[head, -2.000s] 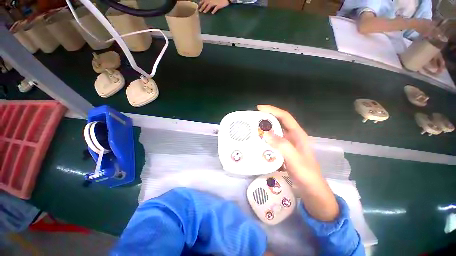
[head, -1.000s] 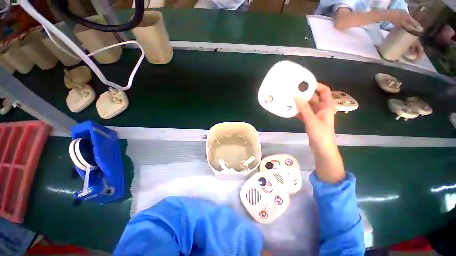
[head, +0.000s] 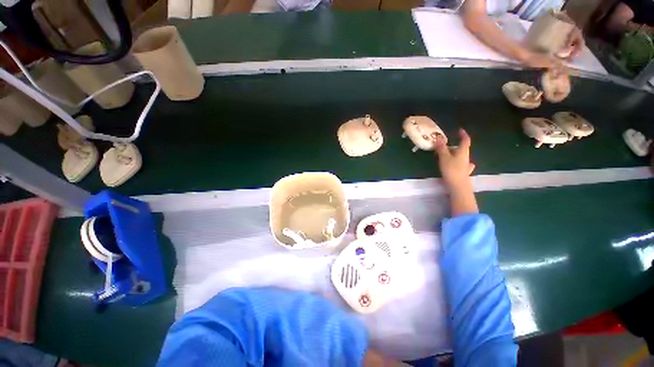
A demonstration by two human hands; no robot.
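An open beige housing (head: pixel 310 211) stands in front of me with small white parts (head: pixel 294 236) inside. Two plug-in units lie face up and overlapping on the white sheet to its right, a front one (head: pixel 355 279) and a rear one (head: pixel 391 233). On the belt, one unit (head: pixel 360 137) lies back up with its pins upward, and another (head: pixel 424 133) lies face up and tilted. My right hand (head: pixel 457 163) is at the tilted unit's right edge with fingers apart; contact is unclear. My left sleeve is at the bottom; that hand is cut off.
A blue tape dispenser (head: pixel 125 247) and a red tray (head: pixel 25 265) are at left. Tall beige housings (head: pixel 168 64) and a white cable stand far left. More units (head: pixel 545 132) lie on the belt at right. Opposite, a person's hands hold a housing (head: pixel 551 34) and reach to a unit (head: pixel 556 84).
The unit from my right hand now lies back up on the belt. My hand is empty and lower, beside another unit. The view has shifted right. The person opposite has reached to the belt.
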